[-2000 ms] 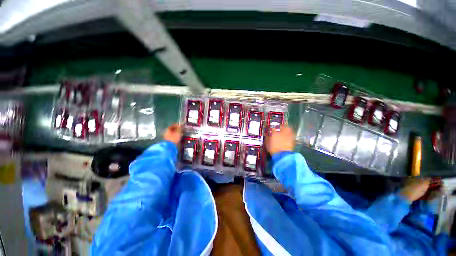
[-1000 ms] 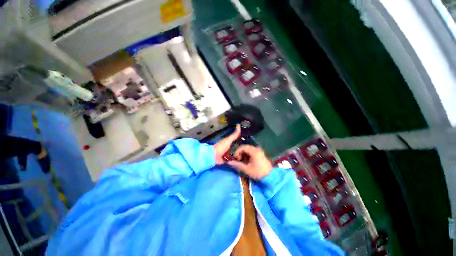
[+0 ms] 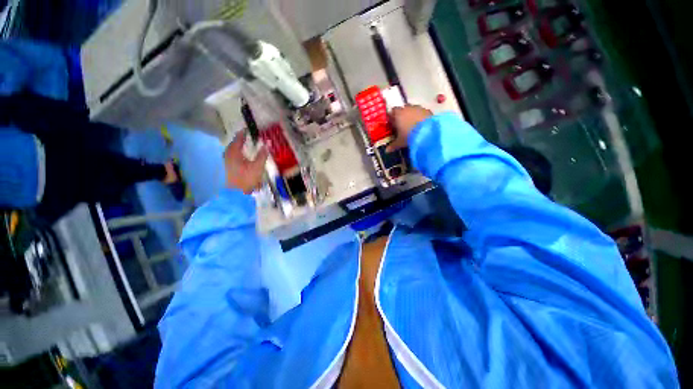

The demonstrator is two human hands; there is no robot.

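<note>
A red keypad housing (image 3: pixel 372 114) with button-like rows lies over the right fixture (image 3: pixel 391 163) on the machine bed. My right hand (image 3: pixel 409 125) grips its right edge near the lower end. A second red part (image 3: pixel 281 149) sits in the left fixture (image 3: pixel 297 186), with a dark part below it. My left hand (image 3: pixel 245 162) is at the left side of this fixture, its fingers close to the red part. Blur hides whether the fingers hold it.
The white robot head (image 3: pixel 277 72) with hoses hangs between the fixtures. A small control panel (image 3: pixel 359 201) is on the machine's front edge. A black reel (image 3: pixel 532 167) is beside my right sleeve. Trays of red-edged phones (image 3: pixel 524 80) lie on the green bench at right. People in blue stand at far left.
The view has turned and moved over the machine. My hands, together near the reel a second ago, are now apart at the two fixtures. Red parts now show at both fixtures.
</note>
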